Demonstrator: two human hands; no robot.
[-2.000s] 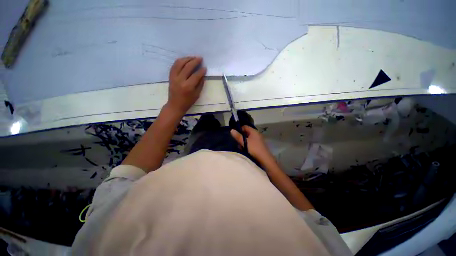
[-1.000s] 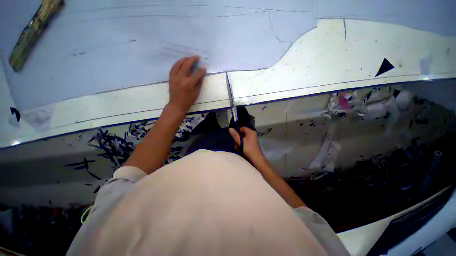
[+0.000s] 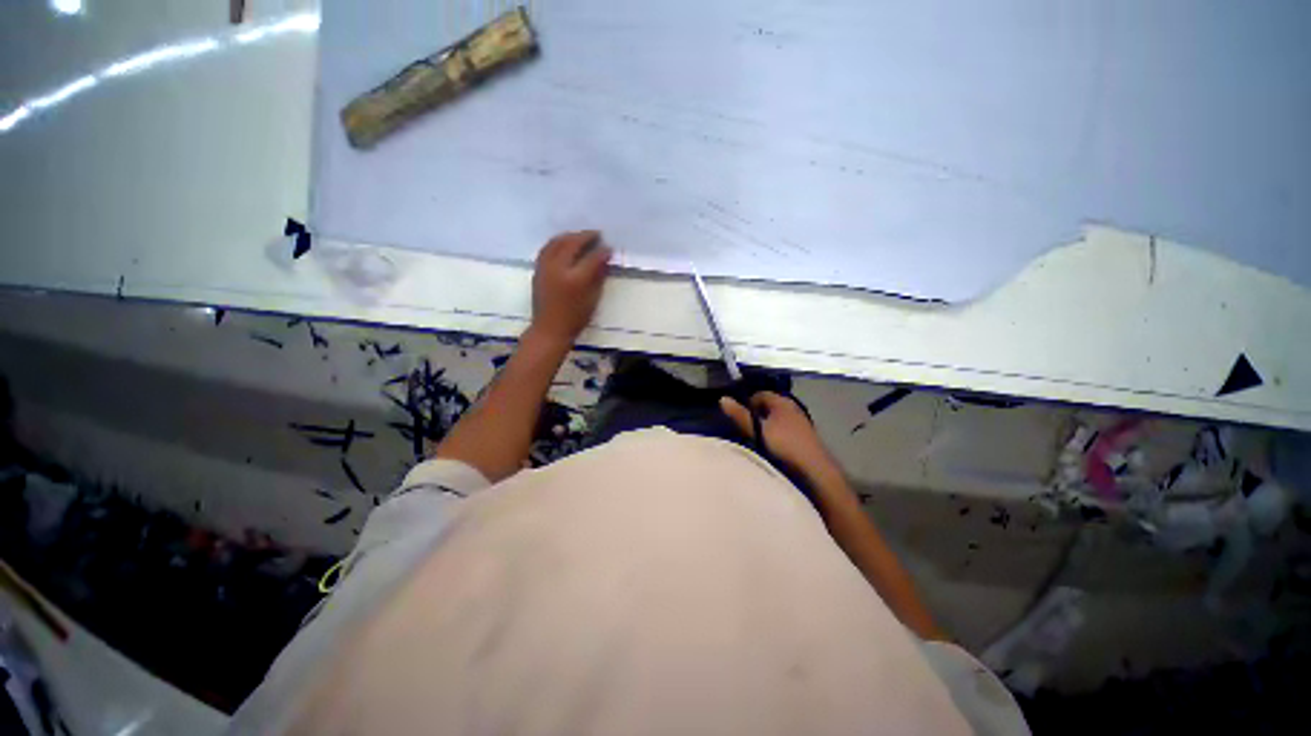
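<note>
The pale lilac-white marker sheet (image 3: 863, 173) with thin drawn lines lies over the white table, its near edge close to the table's edge. My left hand (image 3: 571, 285) rests at that near edge, fingers bent; whether it pinches the sheet is hard to tell. My right hand (image 3: 776, 429) holds the shears (image 3: 715, 324) by their dark handles in front of my body. The long silver blade points away from me, its tip at the sheet's edge, right of my left hand. A mottled gold-brown weight (image 3: 442, 78) lies on the sheet.
The white table (image 3: 158, 173) extends left of the sheet. Dark scraps lie left of the sheet (image 3: 298, 237) and at the right (image 3: 1239, 377). Dark shreds and pale and pink scraps (image 3: 1110, 460) litter the floor below. Another table's edge (image 3: 108, 669) shows at the lower left.
The view has shifted left, so the weight and the sheet's left end now show further right. The shears remain at the sheet's edge, and my left hand is still on that edge.
</note>
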